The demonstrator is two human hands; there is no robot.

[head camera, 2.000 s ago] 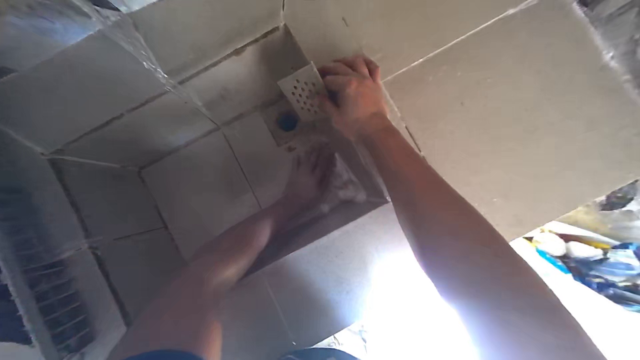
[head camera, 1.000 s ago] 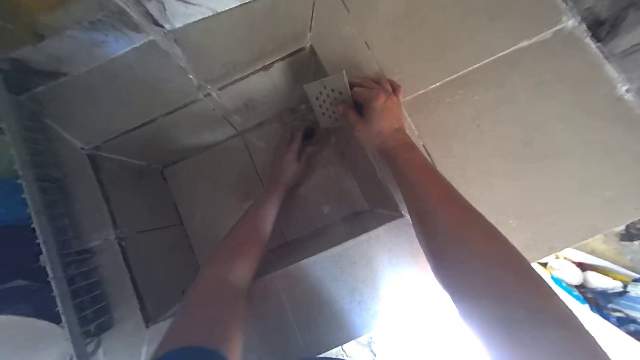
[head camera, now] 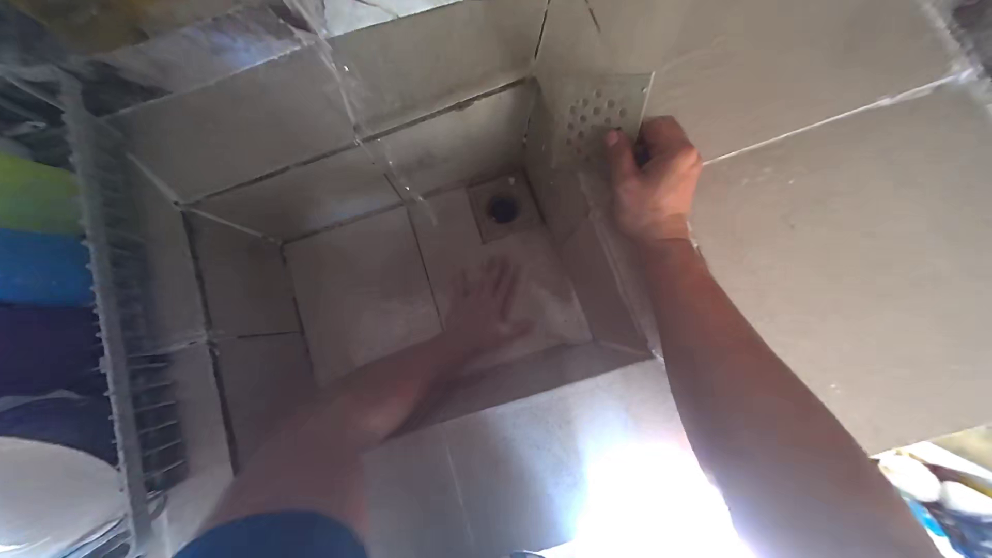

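My right hand (head camera: 659,178) grips the edge of a square perforated drain cover (head camera: 597,116), held up at the right rim of a tiled basin. Down in the basin, my left hand (head camera: 492,306) is spread and somewhat blurred over the floor tiles (head camera: 356,294), with nothing in it; whether it touches them I cannot tell. Beyond its fingers, in the far right corner of the basin floor, lies the uncovered round drain hole (head camera: 503,208) in its square surround. A thin stream of water (head camera: 349,101) falls across the upper left part of the basin.
Raised tiled walls (head camera: 263,147) enclose the basin. Along the left stands a wire rack (head camera: 108,310) with coloured items and a pale round container (head camera: 54,496) beside it. Wide tiles (head camera: 837,232) extend to the right. Assorted items (head camera: 938,488) lie at the lower right.
My left hand has moved back from beside the drain hole toward the near part of the basin floor. My right hand still holds the drain cover, now farther from the hole.
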